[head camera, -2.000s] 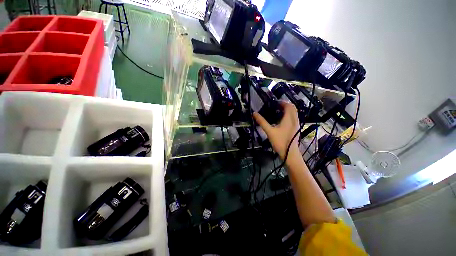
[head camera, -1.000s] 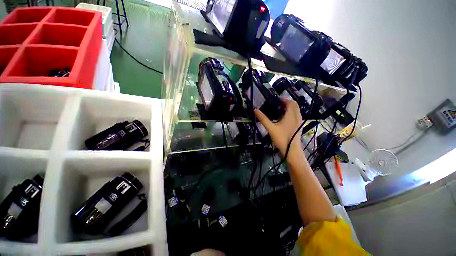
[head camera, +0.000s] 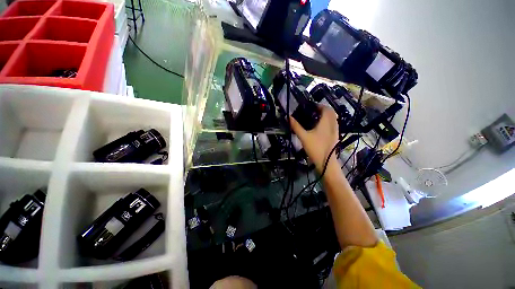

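My right hand (head camera: pixel 318 131), in a yellow sleeve, grips the lower end of a black camcorder (head camera: pixel 293 97) on the middle shelf of the clear stepped rack (head camera: pixel 195 113). Thumb and fingers are on its two sides, and the camcorder rests on the shelf. A thin black cable (head camera: pixel 288 186) hangs in front of it. Another camcorder (head camera: pixel 247 93) with a red light stands to its left, and more stand to its right. A rounded, skin-toned shape at the bottom edge may be my left hand (head camera: pixel 232 283); its fingers are hidden.
A white divided tray (head camera: pixel 178 186) with black camcorders in several cells is at left, a red divided tray (head camera: pixel 101 51) behind it. Larger camcorders (head camera: pixel 336 42) stand on the top shelf. Small labelled blocks (head camera: pixel 230 231) lie below the rack. Cables, an orange pen (head camera: pixel 380 191) and a fan (head camera: pixel 432 182) are at right.
The view has shifted slightly, so the rack and trays sit higher in the picture. My right hand stays on the same camcorder. The skin-toned shape at the bottom edge shows more.
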